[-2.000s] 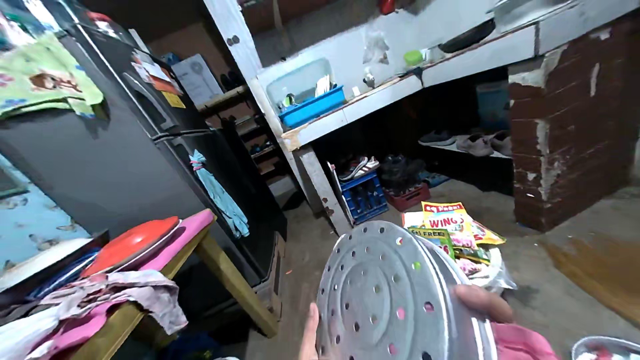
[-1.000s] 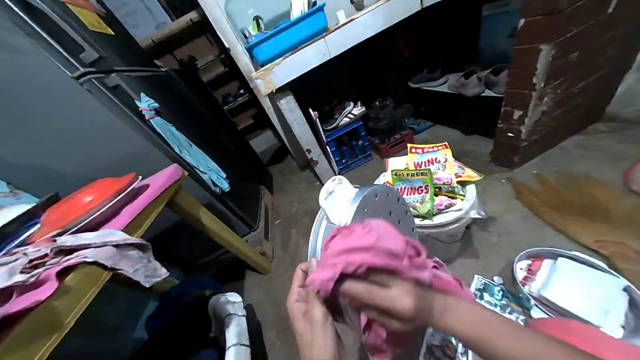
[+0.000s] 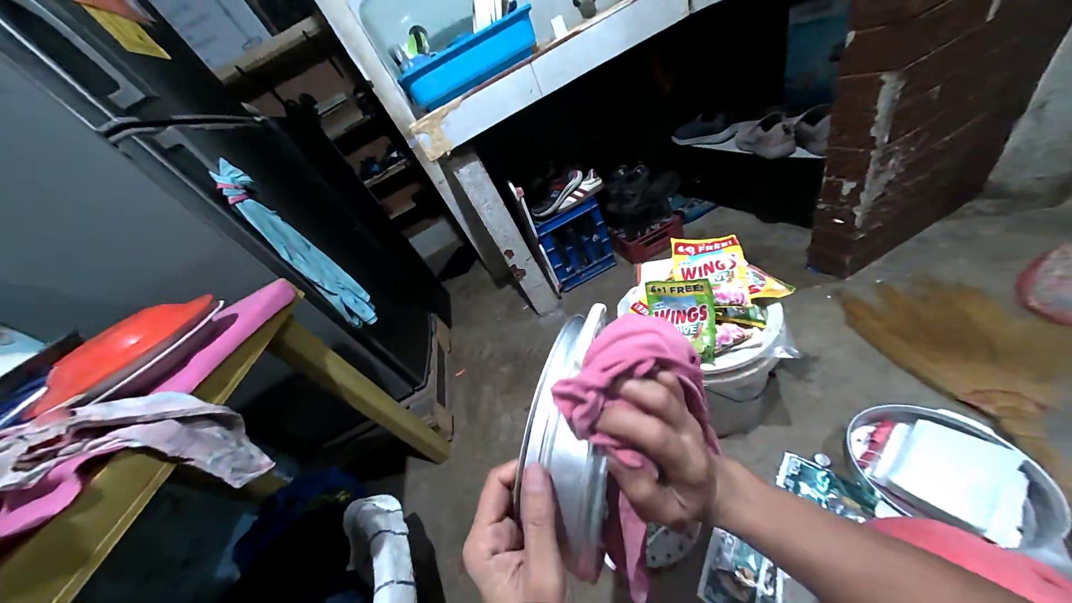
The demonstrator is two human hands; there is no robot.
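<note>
My left hand [image 3: 519,536] grips the lower edge of a round aluminium steamer tray [image 3: 563,444], which stands nearly on edge, so its face is hardly seen. My right hand [image 3: 670,444] has a bunched pink cloth [image 3: 641,360] in its fingers and presses it against the tray's right side and rim. One end of the cloth hangs below the hand. Part of a perforated metal piece [image 3: 670,544] shows low behind the right wrist, mostly hidden.
Detergent packets [image 3: 708,272] top a white bucket [image 3: 741,389] beyond my hands. A metal basin [image 3: 1038,494] with white items is at right. A wooden table [image 3: 117,502] and refrigerator [image 3: 134,226] stand left, a tiled counter [image 3: 536,79] and blue crate [image 3: 578,243] ahead.
The tray's perforated face, turned to the view two seconds ago, is now seen nearly edge-on. The pink cloth has come up onto the tray in my right hand. The view has tilted down.
</note>
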